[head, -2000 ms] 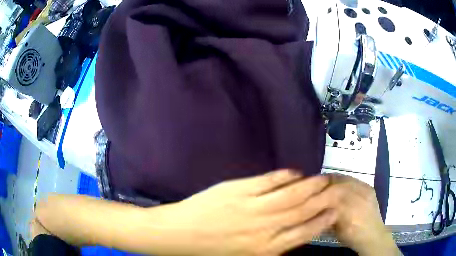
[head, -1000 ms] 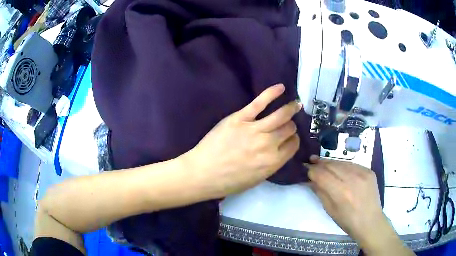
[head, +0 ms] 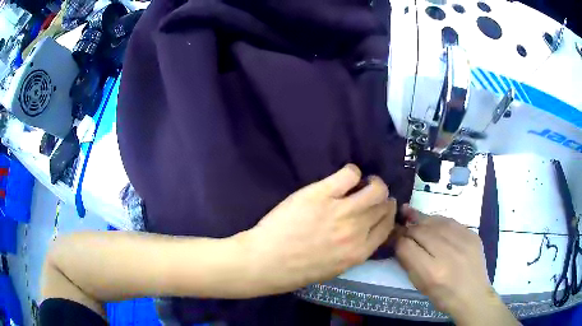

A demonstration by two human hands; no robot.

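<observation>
The dark purple lining [head: 255, 121] covers the table left of the sewing machine head [head: 440, 83]. Its right edge lies beside the needle and presser foot area [head: 415, 143]. My left hand [head: 332, 223] is bare and bunches the cloth near its right edge with bent fingers. My right hand [head: 443, 258] is bare and pinches the cloth edge just below the needle area, close to my left fingertips. The exact fold between the fingers is hidden. Fuzzy grey plaid shell [head: 133, 207] shows at the lining's left edge.
A narrow purple strip [head: 489, 219] and black scissors [head: 567, 235] lie right of the needle, with thread ends [head: 542, 248] between them. A tape measure strip [head: 383, 304] follows the front table edge. A grey box with a fan grille [head: 38, 92] and dark bundled pieces [head: 89, 89] are at left.
My left hand first lay across my right hand, then moved up onto the cloth, and is now lower beside my right fingers. The cloth's right edge has shifted down along the needle area.
</observation>
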